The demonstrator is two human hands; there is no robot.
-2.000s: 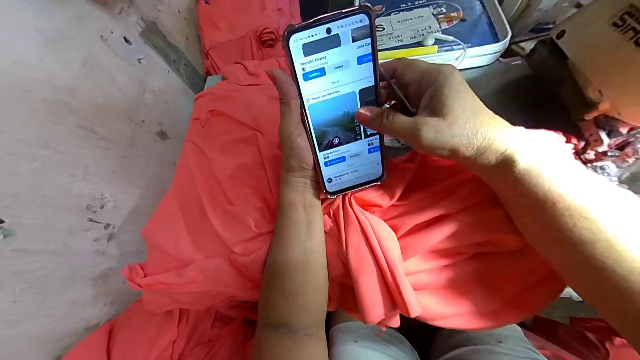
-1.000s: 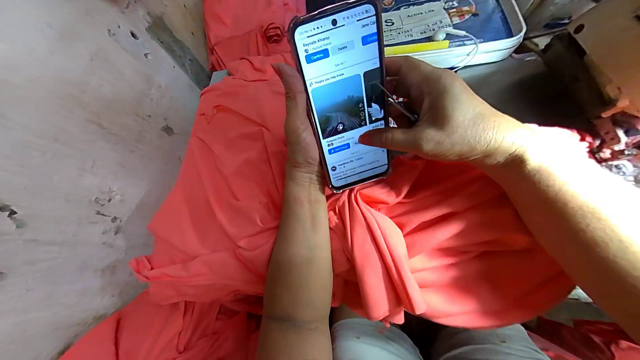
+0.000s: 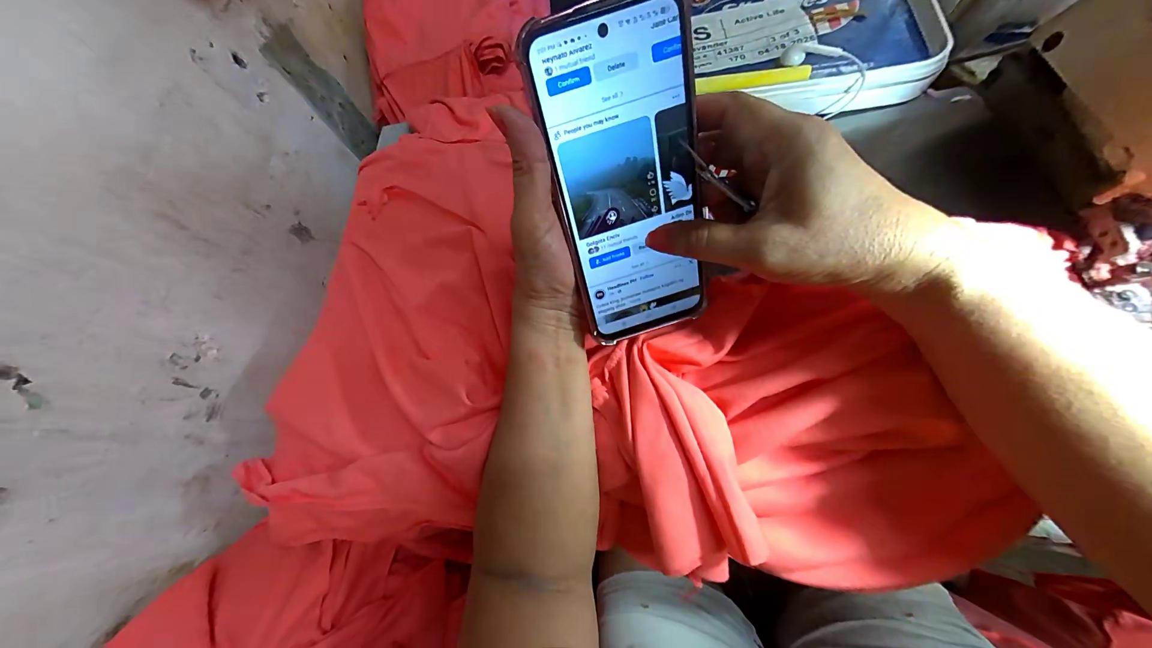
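Observation:
A smartphone (image 3: 621,180) in a clear-edged case stands tilted up in my left hand (image 3: 540,216), whose thumb lies along its left edge while the other fingers are hidden behind it. The lit screen bears pictures, writing and blue buttons. My right hand (image 3: 792,198) is at the phone's right side, its thumb over the lower part of the screen. A small pointed metal tool (image 3: 720,180), perhaps thread snips, is held in that hand's curled fingers. Coral-coloured fabric (image 3: 405,342) lies bunched beneath both forearms and over my lap.
A white-rimmed tray (image 3: 927,54) at the top right holds a printed label, a yellow strip (image 3: 756,79) and a white earphone (image 3: 796,56) with its cord. Part of a machine, probably a sewing machine (image 3: 1071,108), stands at the right. A stained wall (image 3: 162,270) runs along the left.
My right thumb has moved down the phone's screen from beside the picture. The screen's content looks much the same, and the phone remains in my left hand.

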